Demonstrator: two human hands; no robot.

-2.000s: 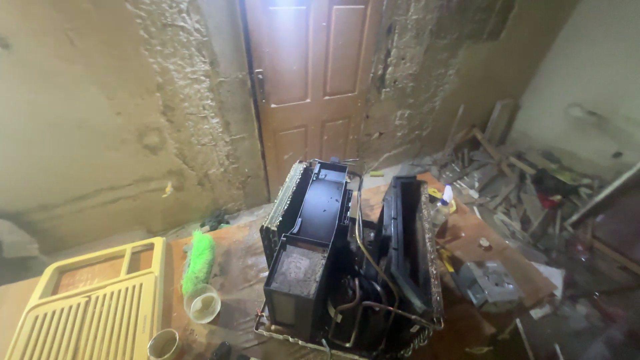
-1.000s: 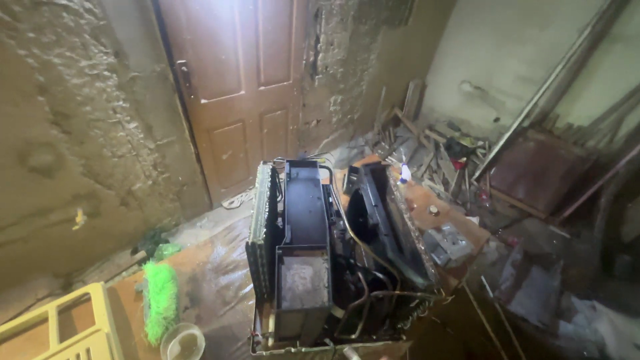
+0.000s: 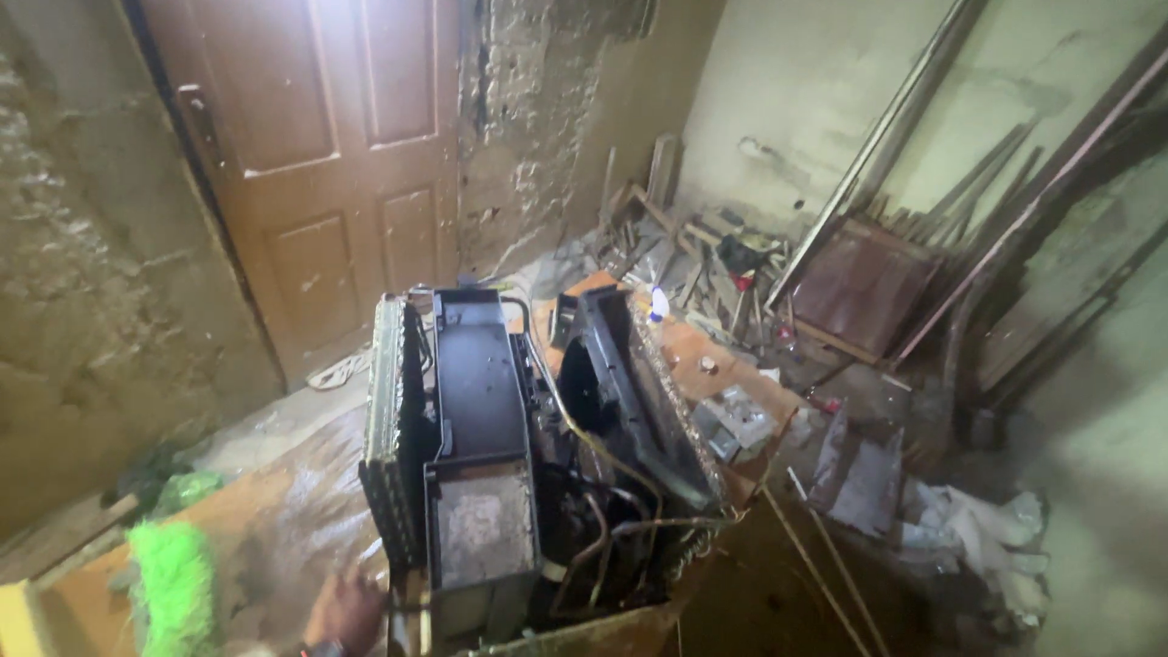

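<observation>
An opened air-conditioner unit (image 3: pixel 484 392) with a black housing, copper pipes (image 3: pixel 593 447) and finned coils stands on an orange-brown work table (image 3: pixel 283 493). My left hand (image 3: pixel 349 607) is low in the view, at the unit's near left corner, with a dark band at the wrist. It is blurred, and whether its fingers touch or grip the unit's edge I cannot tell. A bright green fluffy duster or brush (image 3: pixel 173 584) lies to the left of the hand. My right hand is out of view.
A yellow plastic panel (image 3: pixel 20 620) shows at the lower left corner. Small parts (image 3: pixel 735 420) and a white-and-blue bottle (image 3: pixel 658 304) are right of the unit. Scrap wood (image 3: pixel 721 265) lies heaped beyond the table. A brown door (image 3: pixel 310 182) stands behind.
My left hand has come into view beside the unit's near left corner. The view has swung to the right, so the yellow panel is mostly out of frame.
</observation>
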